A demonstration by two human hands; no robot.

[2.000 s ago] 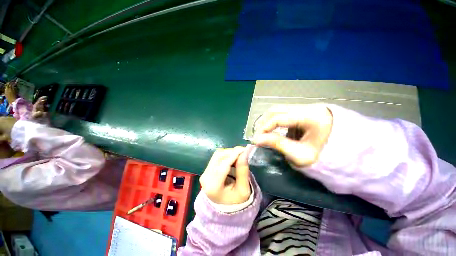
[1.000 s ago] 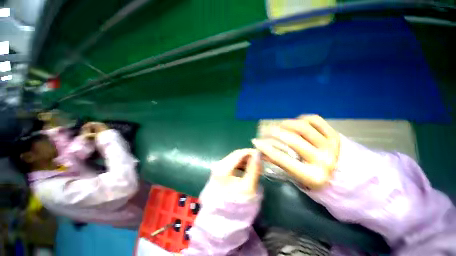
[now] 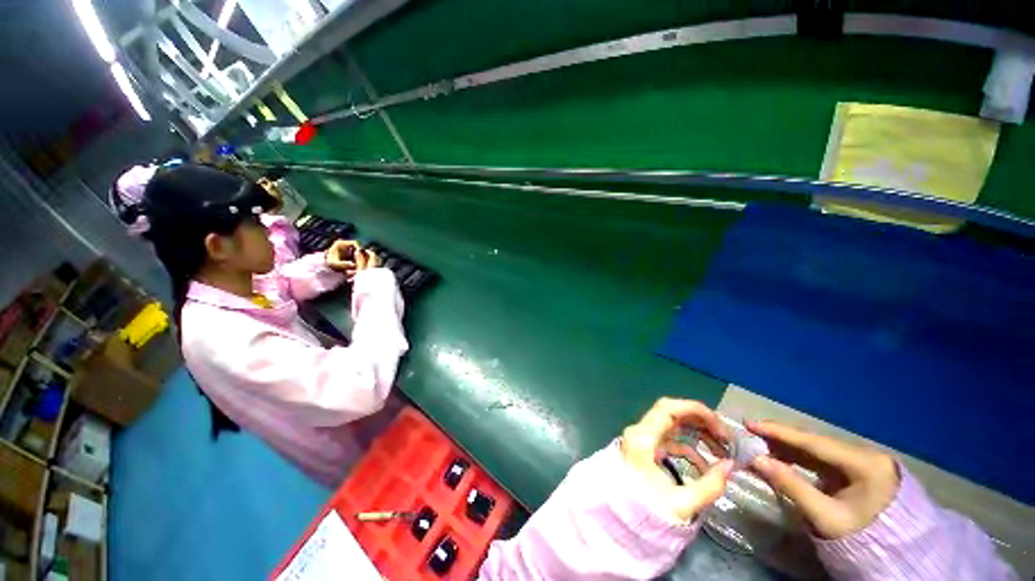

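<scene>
My left hand (image 3: pixel 679 460) and my right hand (image 3: pixel 834 477) meet low at the right. Their fingertips pinch a small crumpled whitish piece (image 3: pixel 745 445) between them. The fingers of my left hand are curled; a small dark spot shows inside them, too unclear to name. A shiny, see-through sheet or bag (image 3: pixel 743 513) lies below and between the hands; whether a hand touches it I cannot tell. The grey-beige sheet (image 3: pixel 758 409) lies behind my hands, partly hidden by them.
A blue mat (image 3: pixel 840 306) lies beyond. A red tray (image 3: pixel 392 460) at lower left holds several black units, a pen (image 3: pixel 384 516) and white paper (image 3: pixel 329 554). A person in pink (image 3: pixel 284 352) works left, by a black tray (image 3: pixel 403 270). A yellow sheet (image 3: pixel 914 159) is at the green panel.
The view has swung up and left, showing more of the neighbouring person, shelves and back panel. My hands now appear lower and further right, still together, with the whitish piece clearer between the fingertips.
</scene>
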